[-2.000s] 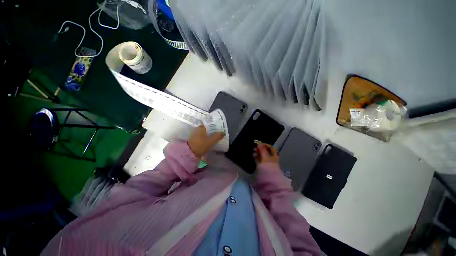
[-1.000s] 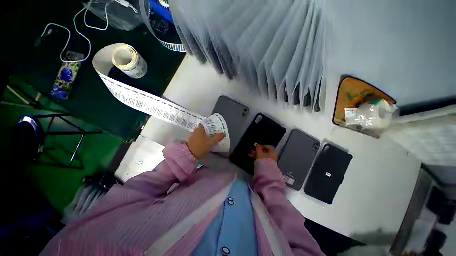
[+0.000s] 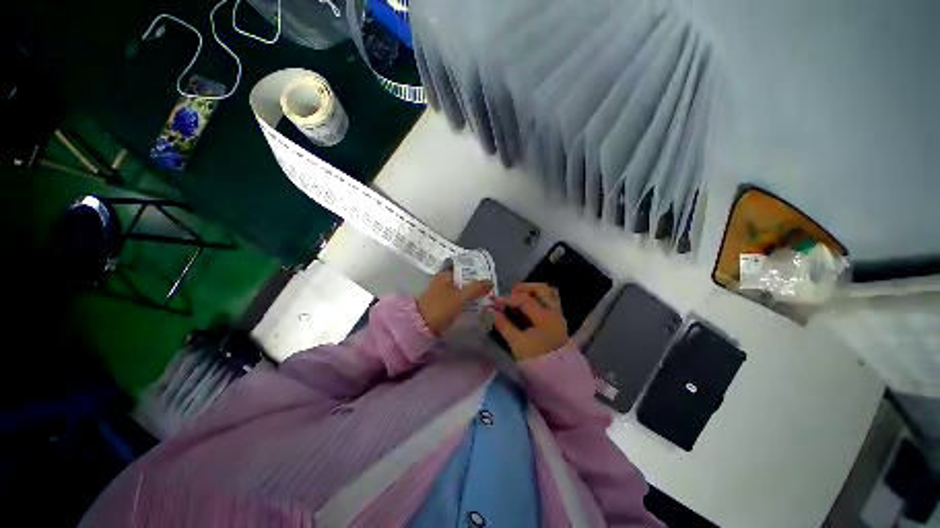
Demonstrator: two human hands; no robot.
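My left hand (image 3: 450, 299) holds the free end of the long white label strip (image 3: 356, 201), which curls back to the label roll (image 3: 313, 107). My right hand (image 3: 533, 318) is at the strip's end, its fingertips close to the left hand's; whether a label is between them is too small to tell. Several flat devices lie in a row on the white bench: a grey one (image 3: 502, 239), a black one (image 3: 573, 284) partly under my right hand, a grey one (image 3: 634, 335) with a small white label near its lower edge, and a black one (image 3: 691, 387) with a small white mark.
Upright translucent grey-white sleeves (image 3: 577, 113) line the back of the bench. A brown tray (image 3: 741, 236) with a plastic-wrapped roll (image 3: 814, 272) stands at the right. A white sheet or box (image 3: 309, 312) lies at the left edge. A patterned phone (image 3: 187, 125) and white cable lie on the dark green table.
My right hand has moved from over the black device to the strip end beside my left hand. The camera view has shifted slightly.
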